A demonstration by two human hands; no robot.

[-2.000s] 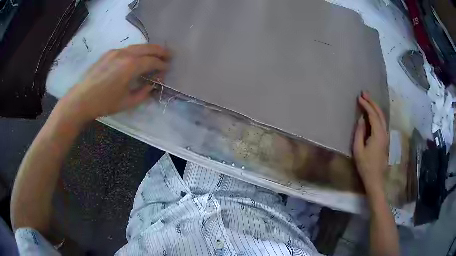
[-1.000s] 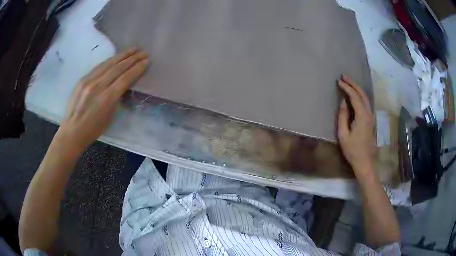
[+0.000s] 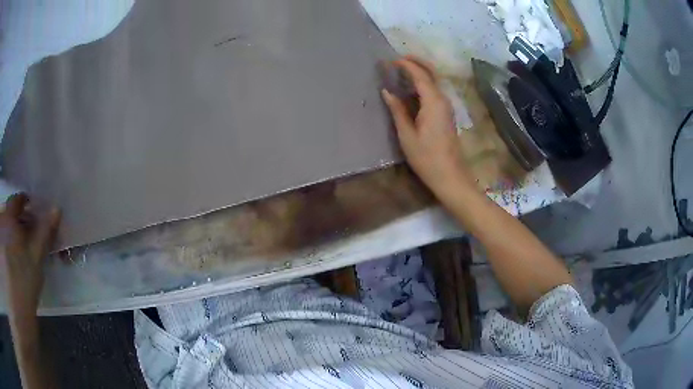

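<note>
A large taupe garment panel (image 3: 220,114) lies flat on the white ironing table, with a curved notch at its upper left and a thin pale line along its near edge. My left hand (image 3: 29,228) is at the panel's near left corner, with thumb and fingers at the cloth edge; it is partly cut off by the picture's left edge. My right hand (image 3: 425,125) is at the panel's right edge, thumb and index finger close around the cloth there. Whether it pinches the cloth is hard to tell.
A steam iron (image 3: 532,114) is parked on a dark square rest (image 3: 581,171) to the right, with black cables behind it. A crumpled white scrap (image 3: 532,26) lies beyond it. The table's brown scorched near edge (image 3: 327,216) shows below the panel.
The view has turned right, so the iron now shows fully and the dark bundle at left is out of view. My left hand has moved from flat on the panel to its near left corner.
</note>
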